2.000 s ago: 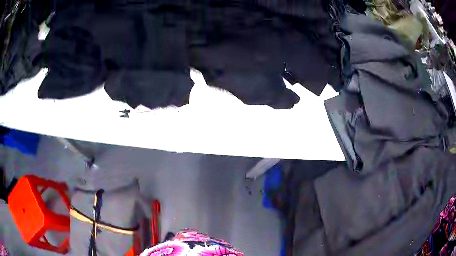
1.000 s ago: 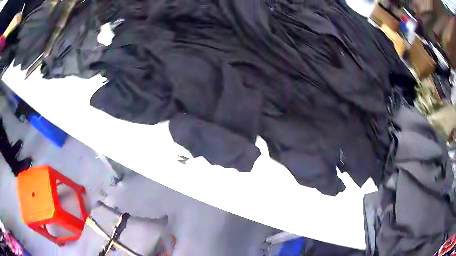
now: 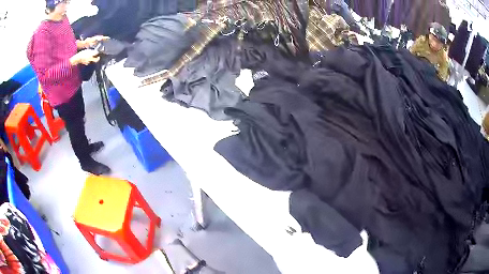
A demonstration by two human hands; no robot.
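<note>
Neither of my hands is in the picture. A large heap of black garments (image 3: 343, 134) lies on the white-topped table (image 3: 236, 206), with rounded flaps of cloth hanging toward the near edge. Smoother grey garment pieces (image 3: 206, 85) lie at the heap's left side. Plaid garments (image 3: 327, 31) lie beyond the heap, and a long plaid strap (image 3: 198, 49) stretches over the grey pieces toward the table edge. A small dark mark or scrap (image 3: 290, 230) shows on the white table top.
An orange-red stool with a yellowish seat (image 3: 104, 203) stands beside the table. More orange-red stools (image 3: 24, 126) and a blue crate (image 3: 145, 147) are farther left. A person in a red top (image 3: 53, 59) stands at the table's far end; another person (image 3: 433, 48) is at the upper right.
The view has swung left and up. The standing person, plaid garments and far table end have come into view. The grey garments at the right have mostly left the picture.
</note>
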